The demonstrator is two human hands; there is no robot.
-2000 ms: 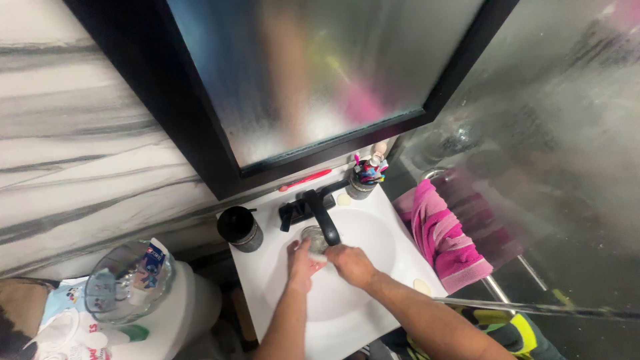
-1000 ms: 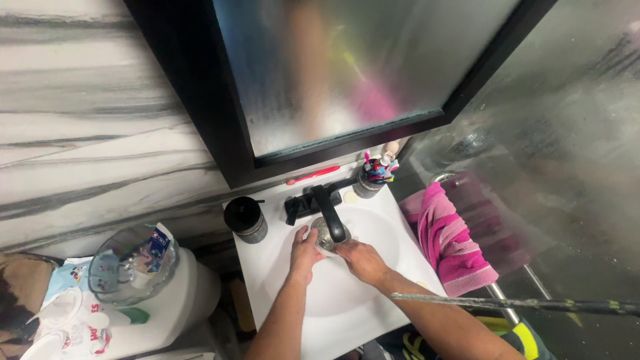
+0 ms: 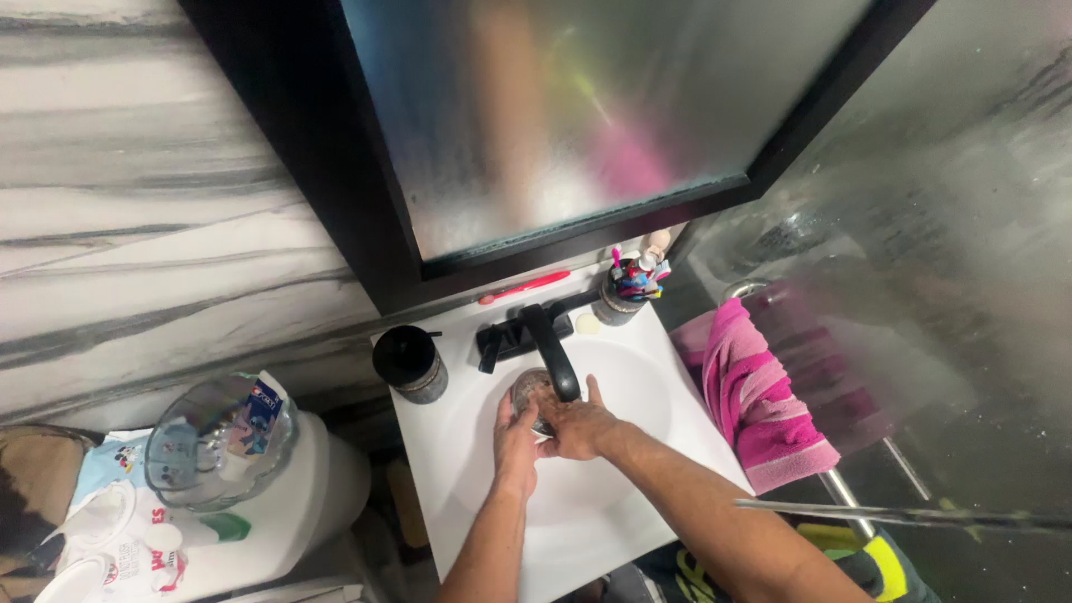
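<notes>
A small round clear container (image 3: 529,387), perhaps glass, is tilted under the spout of the black faucet (image 3: 548,352), over the white sink basin (image 3: 628,494). My left hand (image 3: 516,444) grips its left side and lower edge. The fingers of my right hand (image 3: 582,427) reach into or across its mouth, with the thumb spread out to the right of the spout. The spout hides part of the container and of the right fingertips. Whether water is running cannot be told.
Behind the basin are a black soap dispenser (image 3: 410,364), a red toothbrush (image 3: 528,287) and a toothbrush cup (image 3: 621,297). A black-framed fogged mirror (image 3: 569,126) hangs above. Pink towels (image 3: 758,394) hang on the right by a glass panel (image 3: 946,335). A glass bowl (image 3: 222,494) stands left on the toilet tank.
My right hand has shifted from the container's right side onto its mouth, its fingers now spread. My left hand still holds the container under the spout.
</notes>
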